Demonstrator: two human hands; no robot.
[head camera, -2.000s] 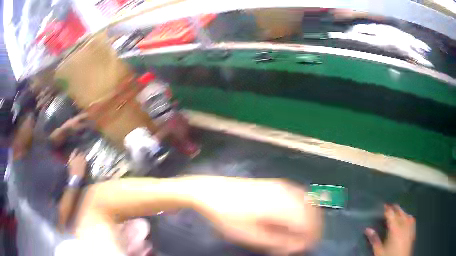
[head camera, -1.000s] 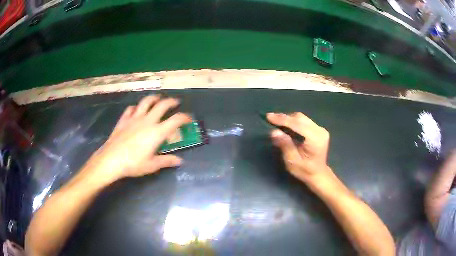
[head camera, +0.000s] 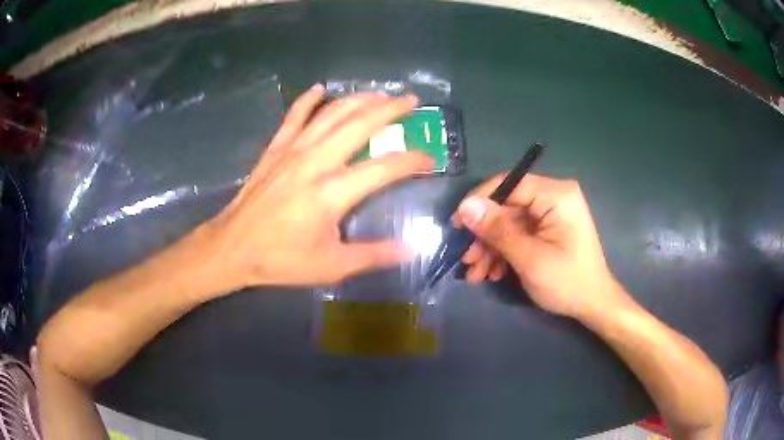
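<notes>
A green circuit board (head camera: 427, 137) with a pale patch lies in a black frame (head camera: 455, 139) near the centre. My left hand (head camera: 301, 198) is spread, with its fingers over the board's left part; whether it grips the unit is hidden. My right hand (head camera: 537, 232) holds black tweezers (head camera: 516, 172), tip pointing down-left at the clear plastic sheet (head camera: 378, 277), just above the amber tape (head camera: 378, 328) at the near end. Glare covers part of the sheet. I cannot tell whether the tip touches or holds a piece.
A second creased clear film (head camera: 146, 202) lies at left. The pale worn edge (head camera: 550, 7) and green conveyor belt (head camera: 688, 17) are at the far side. A pink fan (head camera: 17, 400) is at lower left. Another person's sleeve (head camera: 761, 408) shows at lower right.
The view has turned downward. My left hand stays over the board. The tweezers in my right hand have swung round to point down at the sheet's near end. The amber tape now shows clearly.
</notes>
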